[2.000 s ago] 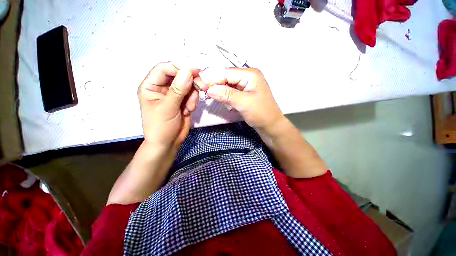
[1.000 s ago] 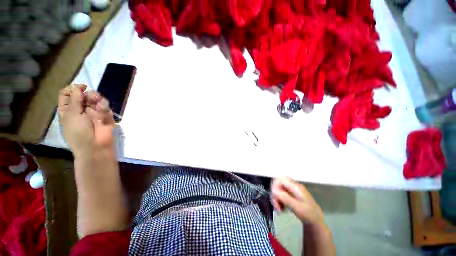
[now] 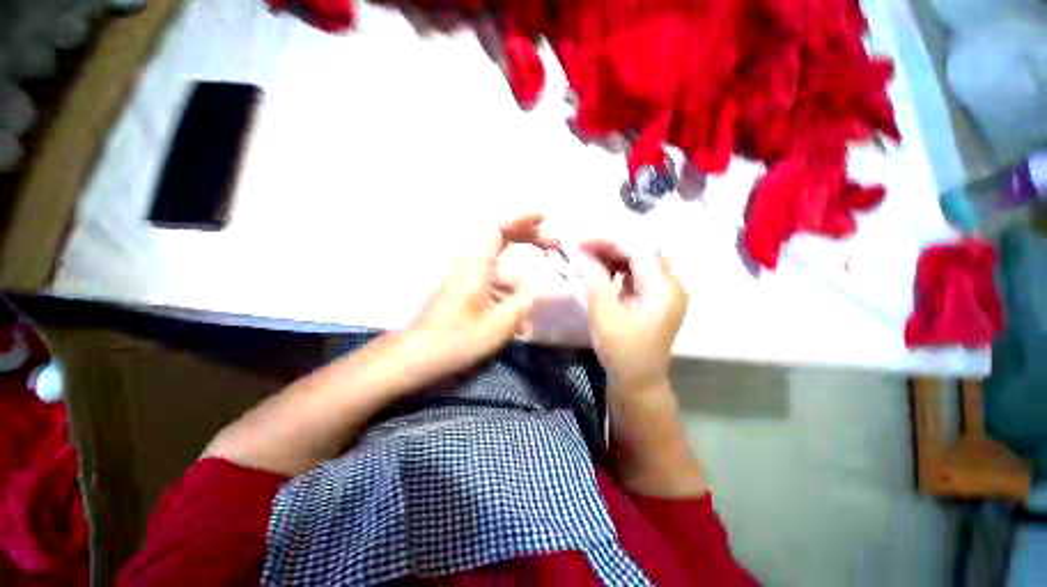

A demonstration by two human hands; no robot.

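Observation:
My left hand (image 3: pixel 477 300) is over the table's front edge, its fingers curled and blurred. My right hand (image 3: pixel 634 307) is close to its right, thumb and fingers bent toward the left hand. A thin dark line, part of the snips or a thread, shows between the hands; I cannot tell which. No needle or thread can be made out in the fingers. The red plush heap (image 3: pixel 700 80) lies at the table's far side.
A black smartphone (image 3: pixel 207 155) lies at the left on the white table (image 3: pixel 379 138). A small silver-black device (image 3: pixel 651 184) touches the heap. A separate red piece (image 3: pixel 956 294) lies at the right corner. A cardboard box with red pieces (image 3: pixel 44 470) is low at left. A wooden stool (image 3: pixel 976 464) stands at right.
My hands were together, then spread wide with a pale thread near the right hand; now they are close together again over the table edge. The view has shifted, bringing in the red heap.

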